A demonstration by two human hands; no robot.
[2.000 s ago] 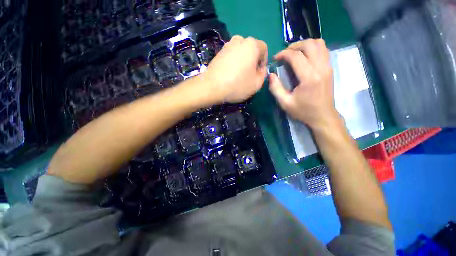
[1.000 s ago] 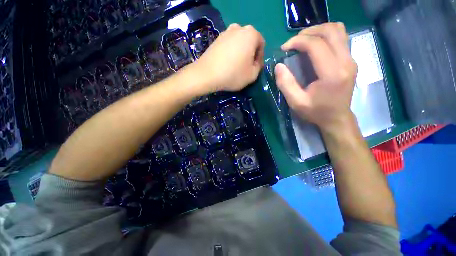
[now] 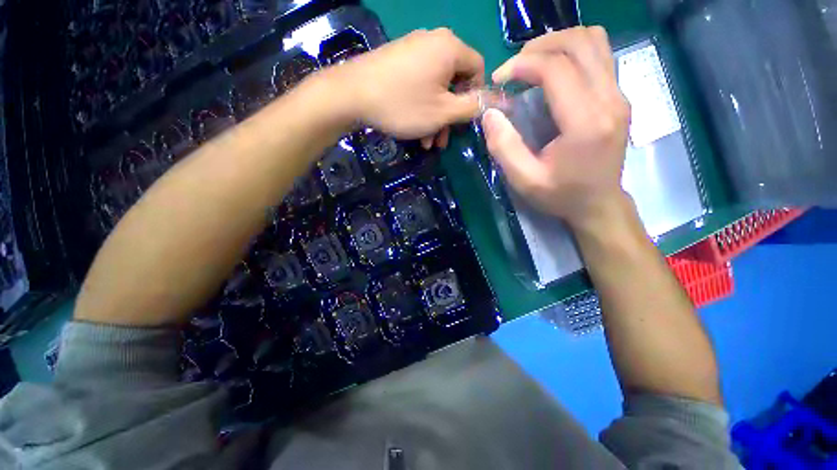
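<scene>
My left hand (image 3: pixel 418 87) is over the upper right part of the black blister tray (image 3: pixel 477 307), its index finger reaching to the right hand's fingertips. My right hand (image 3: pixel 574 128) is over the left part of a shallow clear-edged tray (image 3: pixel 677 188), thumb and fingers curled towards the left hand. The fingertips meet in a blur, so any small part between them cannot be made out. Square electronic units (image 3: pixel 443 292) with round centres sit in the black tray's pockets. My left forearm hides much of that tray.
Stacked black blister trays (image 3: pixel 37 184) stand at the left. A dark glossy rectangle, perhaps a smartphone (image 3: pixel 541 18), lies at the top. Grey translucent stacked covers (image 3: pixel 762 110) are at the right. A red plastic basket (image 3: pixel 702 278) is below the green bench edge.
The left hand has gone from a closed fist to an extended index finger meeting the right hand's fingertips. The right hand has moved slightly left and up in the picture. The view has shifted a little.
</scene>
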